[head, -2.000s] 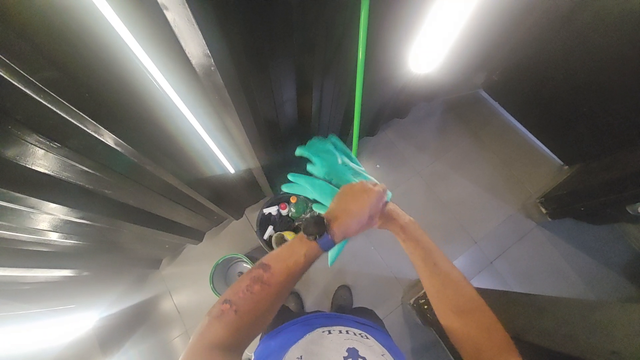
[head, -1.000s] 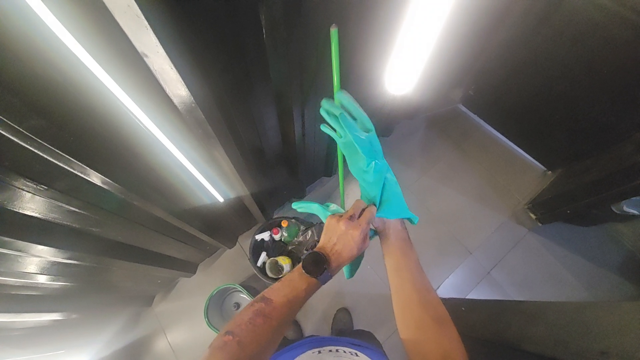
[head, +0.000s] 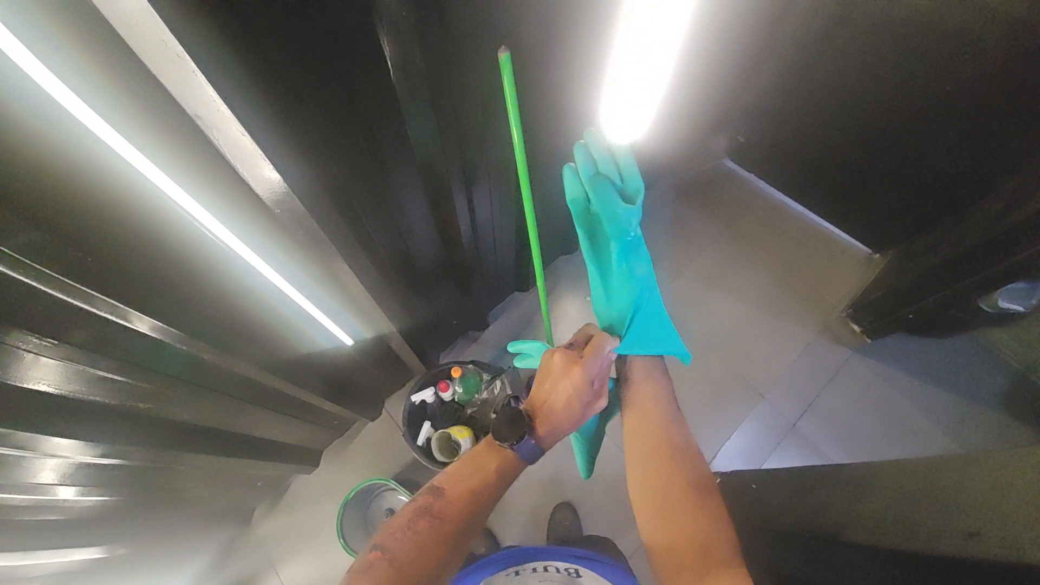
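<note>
My right hand (head: 609,219) is inside a teal rubber glove, its fingers extended upward and holding nothing. The glove's flared cuff (head: 650,325) lies around my right wrist. With bent fingers, my left hand (head: 573,378), bare and with a dark watch at the wrist, grips the cuff's left edge. A second teal glove (head: 591,447) hangs beneath my left hand, its fingers sticking out to the left; my hand partly hides it, and its hold is only partly seen. Beyond my left hand a green pole (head: 528,195) stands upright, its lower end hidden.
A black bucket (head: 406,418) with spray bottles and other containers stands on the floor left of my hands. Nearer my feet is a green-rimmed bucket (head: 341,520). Dark ribbed walls (head: 203,325) rise at the left; a dark ledge (head: 877,512) is at the lower right.
Two seconds ago the gloves pointed up and left, with my left hand across the wrist area. Now the gloved right hand points upward, and the left hand is at the cuff's left edge.
</note>
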